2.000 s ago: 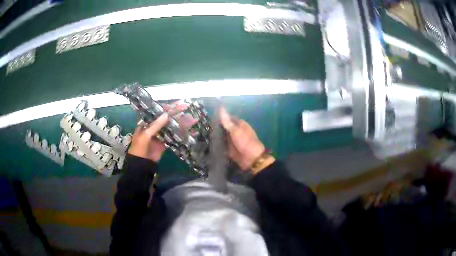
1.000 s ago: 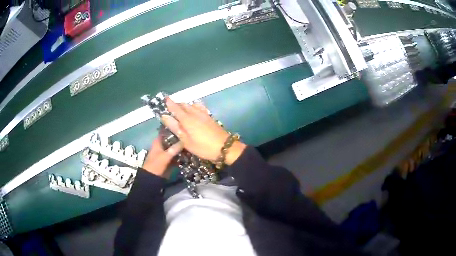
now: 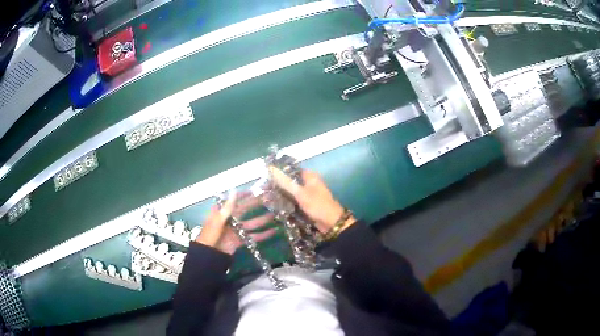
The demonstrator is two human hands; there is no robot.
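My right hand (image 3: 314, 200) is closed around several shiny part strips (image 3: 296, 231), dark and chrome, held upright side by side near the bench edge. My left hand (image 3: 227, 223) is beside them with its fingers spread and blurred. One thin shiny strip (image 3: 253, 246) lies against its thumb side, slanting down toward my body. Several notched fixture halves (image 3: 164, 246) lie overlapped on the green bench left of my left hand, with one apart (image 3: 113, 273) at the far left.
Carrier plates (image 3: 160, 125) with round seats sit on the green conveyor (image 3: 256, 98) behind a metal guide rail (image 3: 85, 246). A transfer unit (image 3: 454, 85) crosses the line at right, with blister trays (image 3: 529, 121) beyond. A red bin (image 3: 117, 51) and blue bin (image 3: 85, 88) stand upper left.
My hands have moved apart; my right hand now grips the bundle and my left has one strip away from it. The view has shifted, and the transfer unit's head now shows over the conveyor.
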